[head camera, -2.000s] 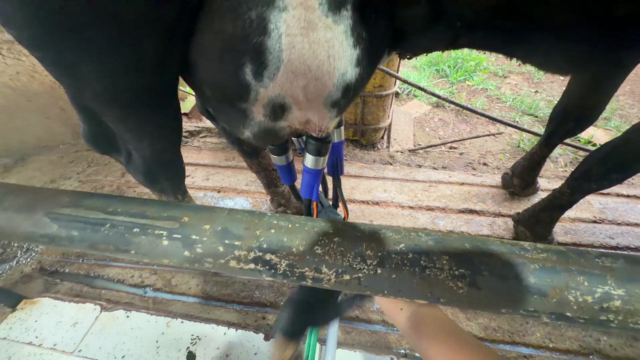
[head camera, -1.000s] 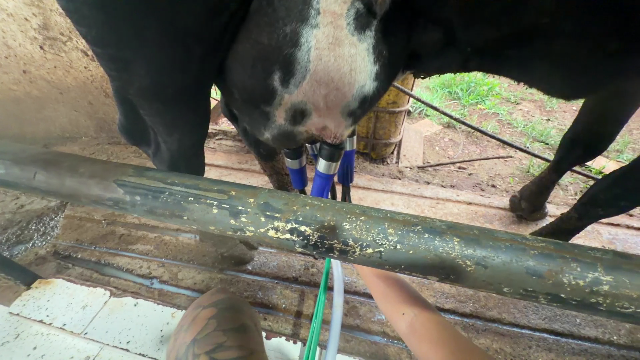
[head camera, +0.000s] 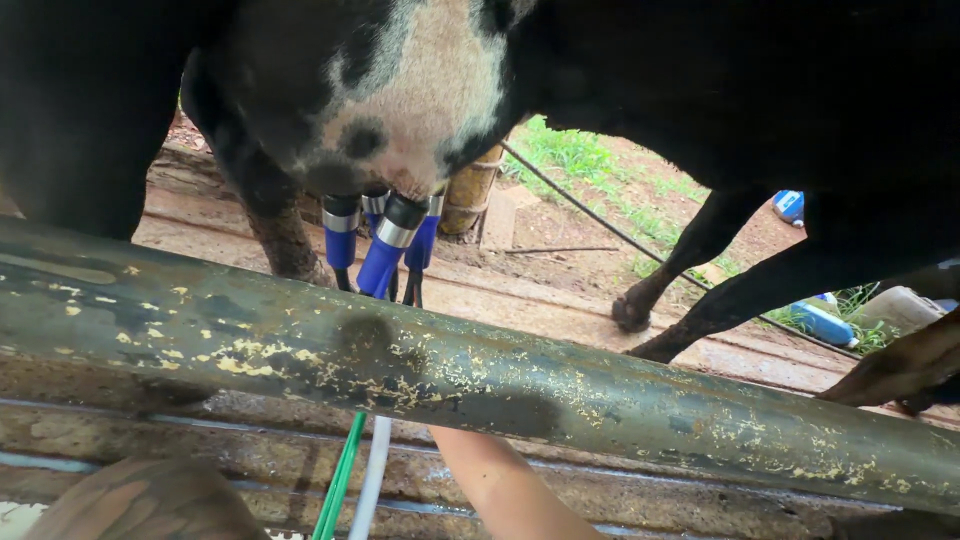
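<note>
Blue milking-machine teat cups (head camera: 394, 244) with metal bands and black tops hang upright to slightly tilted from the udder (head camera: 405, 127) of a black and white cow. Thin black tubes run down from them behind a thick metal rail (head camera: 465, 367). Below the rail, a green hose (head camera: 342, 476) and a whitish hose (head camera: 371, 480) come down side by side. My right forearm reaches up under the rail, to the right of the hoses; the hand itself is hidden behind the rail. A blurred, patterned rounded shape, possibly my other arm or a knee, fills the lower left. My left hand cannot be made out.
The rail crosses the whole view in front of the cow. Her hind leg (head camera: 281, 217) and front legs (head camera: 675, 300) stand on a wet, grooved floor (head camera: 750, 345). Behind are a rusty yellow drum (head camera: 469, 195), a dark rope (head camera: 592, 214), and blue containers (head camera: 821, 322) on the ground.
The dark hand seen below the rail at the hoses two seconds ago no longer shows there. The patterned rounded shape at lower left has appeared since then. The cups stay at the udder.
</note>
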